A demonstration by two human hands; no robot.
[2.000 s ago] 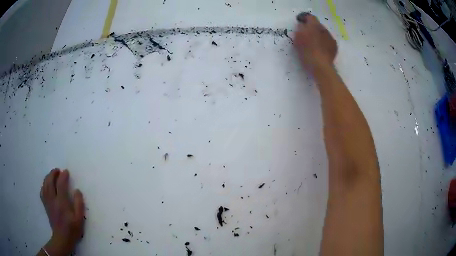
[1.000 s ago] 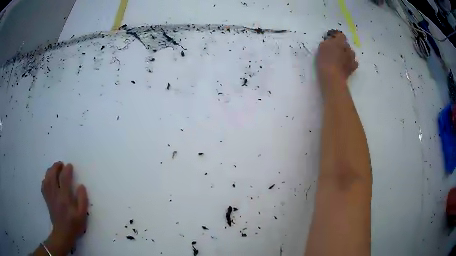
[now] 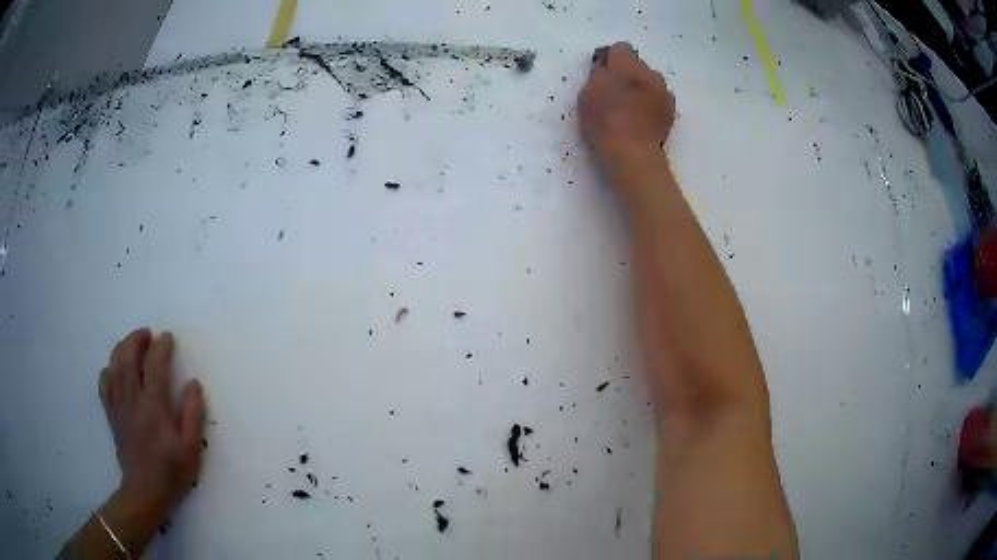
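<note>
My right hand [image 3: 626,107] is closed in a fist on the far part of the white table [image 3: 328,252]. A dark grey rubbing lump [image 3: 600,56] shows at the front of the fist; most of it is hidden. The dark residue band [image 3: 437,53] curves across the far tabletop to the left of the fist and ends short of it. Dark crumbs [image 3: 515,444] are scattered over the tabletop. My left hand [image 3: 153,410] lies at the lower left, fingers somewhat apart, with nothing seen in it.
Yellow tape strips lie at the far side, one left [image 3: 282,22] and one right [image 3: 763,49]. A grey sheet [image 3: 77,44] is at the far left. A blue tray [image 3: 966,312], a red item [image 3: 976,440] and a cable [image 3: 913,107] are at the right edge.
My right hand has moved left along the far side with the lump. The right part of the residue band is shorter. My left hand stays at the lower left.
</note>
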